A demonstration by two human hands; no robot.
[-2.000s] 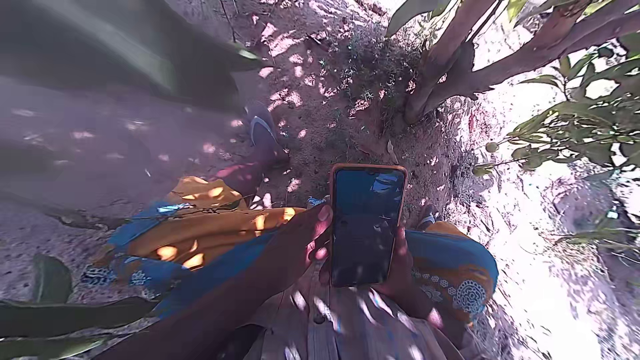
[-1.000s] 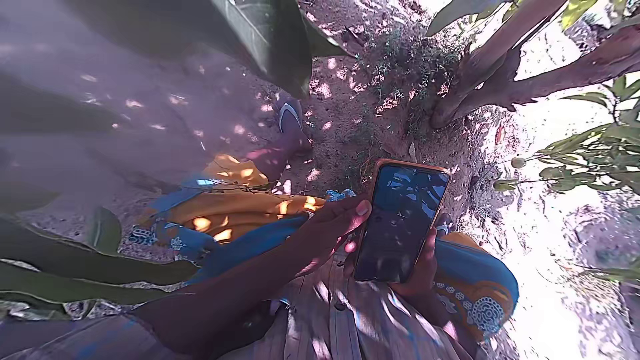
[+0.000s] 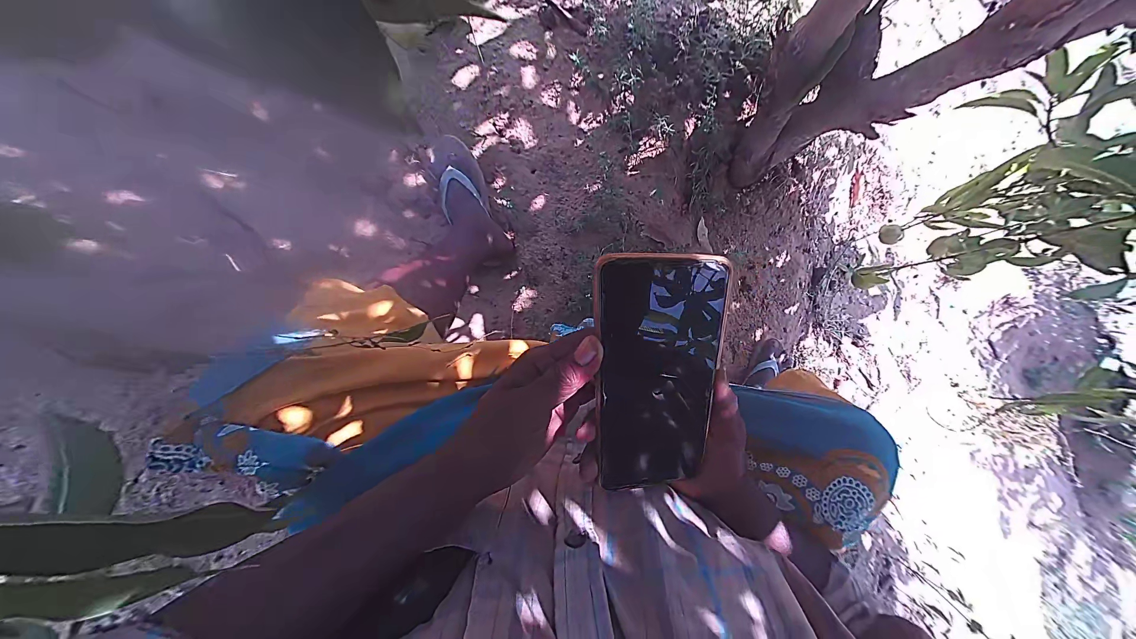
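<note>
A smartphone (image 3: 661, 373) in an orange-edged case is held upright in front of my striped shirt (image 3: 577, 568). Its screen looks dark, with leaves and sky reflected in it. My right hand (image 3: 723, 444) grips the phone's right side and lower part from behind. At the phone's left edge is my left hand (image 3: 550, 382), its thumb beside the case and its fingers partly hidden behind it. Whether the left fingers press on the case is hard to tell. Orange and blue patterned cloth (image 3: 399, 382) covers my legs, and a sandalled foot (image 3: 466, 191) rests on the soil.
A branching tree trunk (image 3: 808, 106) rises at the upper right, with small plants (image 3: 657, 62) at its base. Leafy twigs with small round green fruit (image 3: 890, 233) hang at the right. Blurred leaves fill the upper left; long leaves (image 3: 124, 541) reach in at the lower left.
The phone, tilted to the right a second ago, is now nearly upright. Its screen looks darker, with changed reflections. Both hands have stayed at it.
</note>
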